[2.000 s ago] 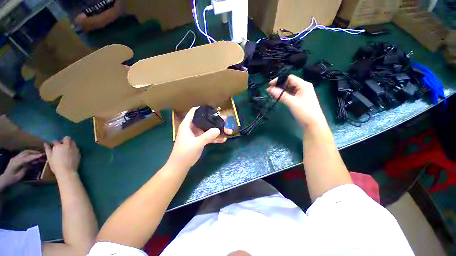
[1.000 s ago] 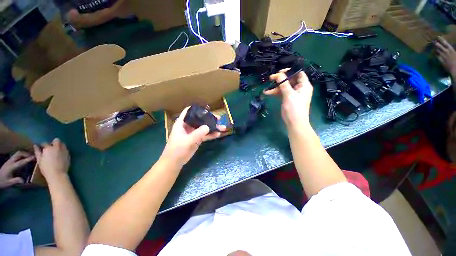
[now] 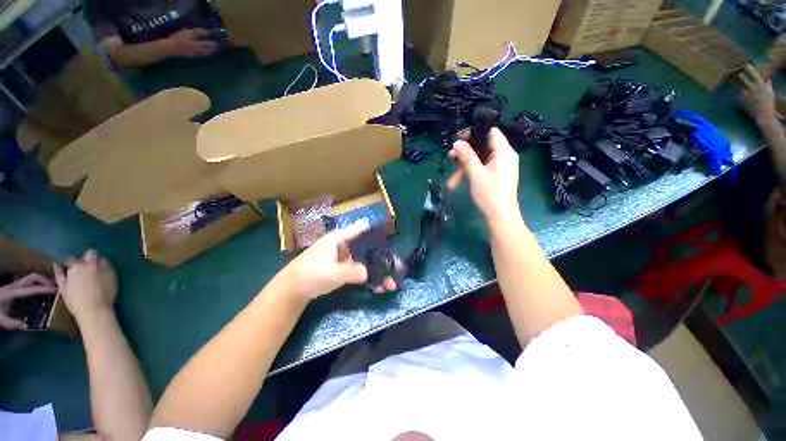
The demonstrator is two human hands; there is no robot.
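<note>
My left hand [image 3: 332,263] holds a black power adapter [image 3: 379,265], blurred, just in front of the near mailer box [image 3: 283,226]. My right hand [image 3: 491,168] is raised to the right and holds the bundled black adapter cable [image 3: 485,129]. A blurred black lead hangs between the hands. The box's large lid [image 3: 297,155] stands open behind its tray. In the tray, a crinkled clear bag [image 3: 312,215] lies at the left and a flat dark blue item [image 3: 366,217] at the right.
A second open box [image 3: 164,245] stands left. Black adapter heaps [image 3: 616,138], blue cables [image 3: 708,142] and a divider tray [image 3: 696,47] lie right. A power strip [image 3: 385,43] stands behind. Other people's hands [image 3: 86,280] are at the left, back and far right.
My left hand has moved the adapter from over the box down towards the bench's near edge, uncovering the tray. My right hand has moved slightly left, still holding the cable.
</note>
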